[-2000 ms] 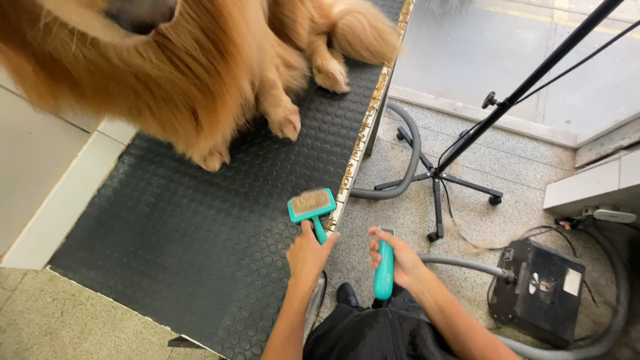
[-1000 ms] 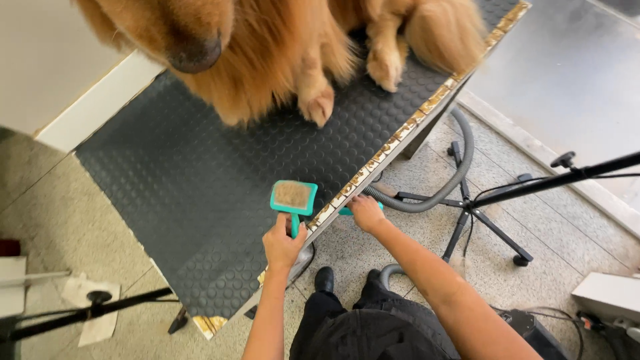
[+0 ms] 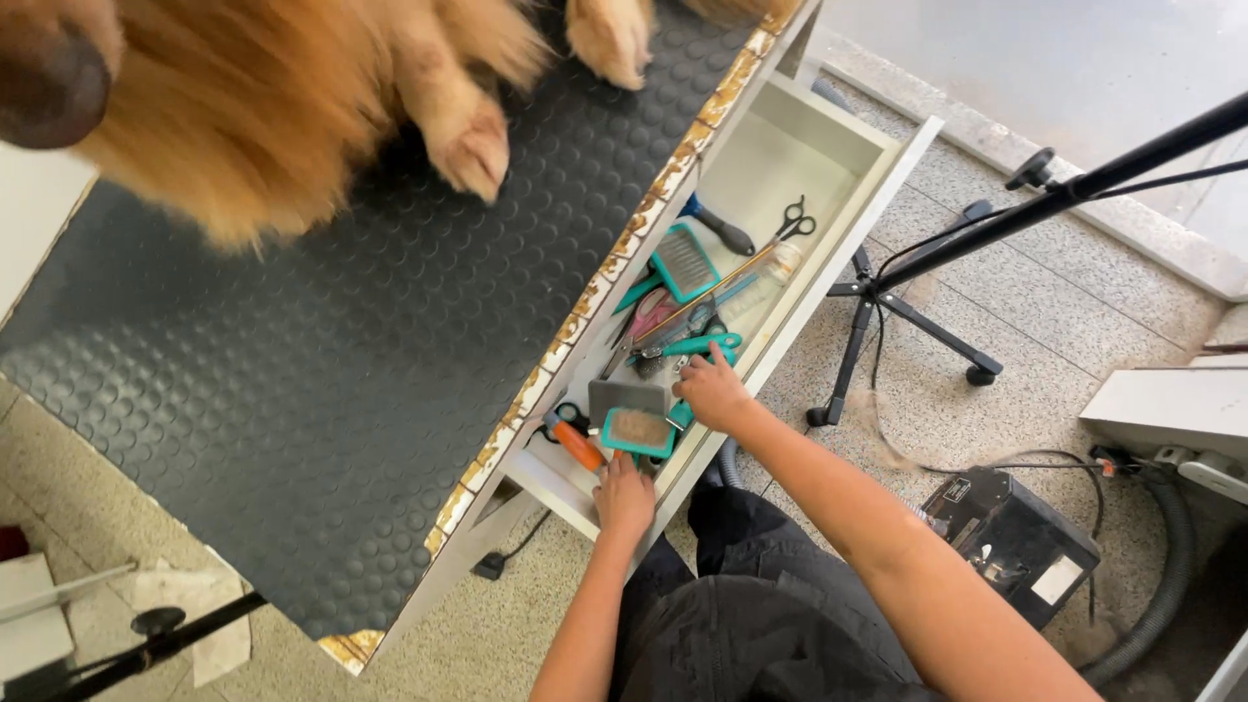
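My left hand (image 3: 624, 495) is at the near end of the open drawer, its fingers on the handle of a teal slicker brush (image 3: 639, 429) whose pad is matted with fur. Inside the drawer, my right hand (image 3: 712, 390) has its index finger extended against a teal-handled grooming tool (image 3: 700, 343). Whether its curled fingers grip anything is hidden. Around them lie a second teal slicker brush (image 3: 690, 261), scissors with black finger rings (image 3: 797, 220), pink-handled scissors (image 3: 648, 314), a blue-and-black handle (image 3: 723, 228), a grey box (image 3: 629, 398) and an orange handle (image 3: 577, 444).
A golden-haired dog (image 3: 253, 107) is on the black rubber-topped table (image 3: 322, 370), its paws near the worn edge. The white drawer front (image 3: 838, 253) juts out on my side. Right of it stand a black wheeled stand (image 3: 877, 288) and a black machine (image 3: 1014, 536) with a hose.
The drawer, not seen open earlier, is now pulled out. My left hand has brought the furred slicker brush from over the table edge into it, and my right hand has moved in among the tools.
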